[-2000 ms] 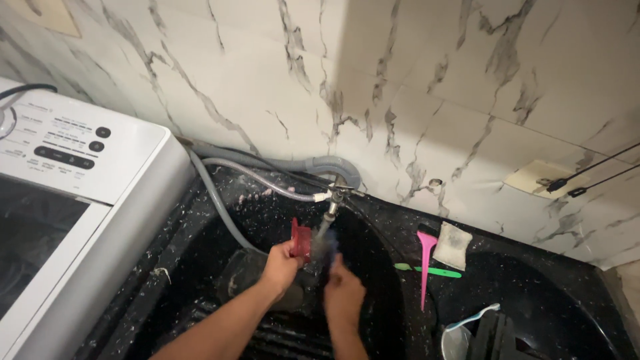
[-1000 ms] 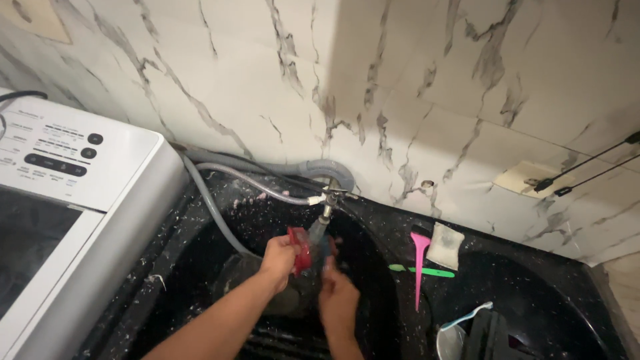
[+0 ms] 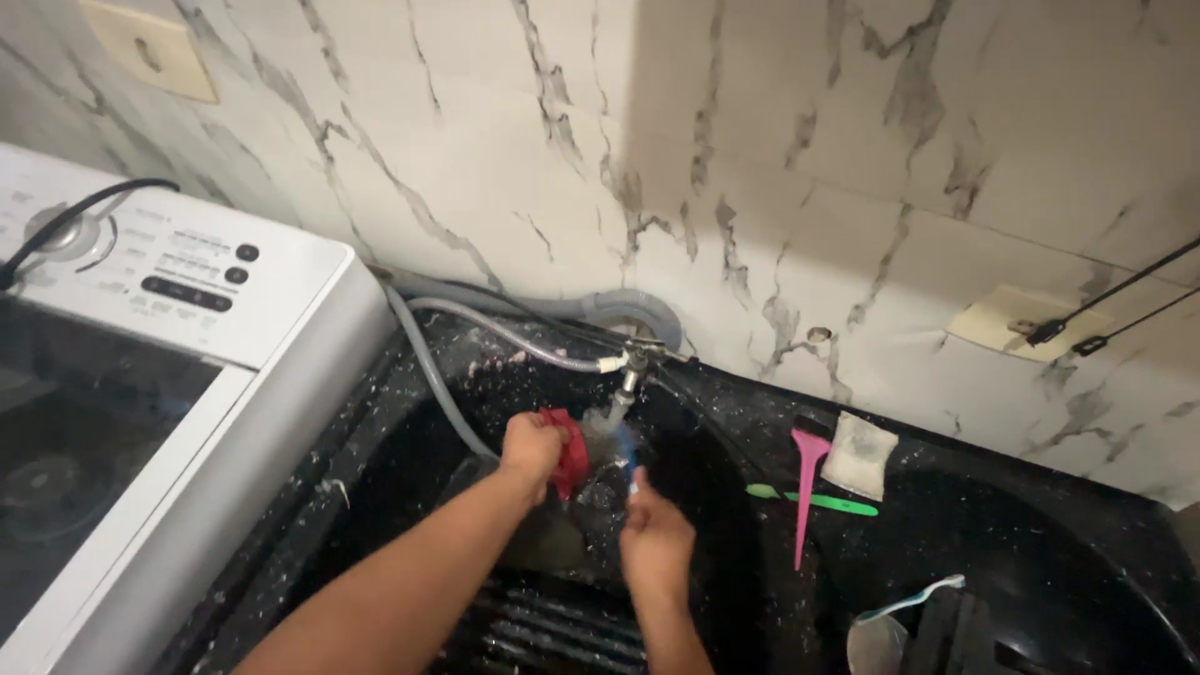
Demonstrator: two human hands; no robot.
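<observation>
My left hand (image 3: 532, 452) grips a red object (image 3: 568, 454), its exact kind unclear, beside the running water under the tap (image 3: 630, 386). In my right hand (image 3: 658, 530) is a blue-and-white brush (image 3: 628, 452), probably a toothbrush, held by its handle with the head up by the water. Both hands are over the black speckled sink basin (image 3: 722, 562). The red object and the brush are apart, with splashing water between them.
A white washing machine (image 3: 309, 300) stands left. Grey hoses (image 3: 422, 347) run behind the basin. On the right ledge lie a pink tint brush (image 3: 808, 487), a green-handled tool (image 3: 834, 503) and a whitish pad (image 3: 860, 455). A toothbrush (image 3: 914, 598) rests in a cup (image 3: 877, 645).
The brush in my right hand has shifted and shows more clearly beside the water. My left hand still holds the red object near the stream.
</observation>
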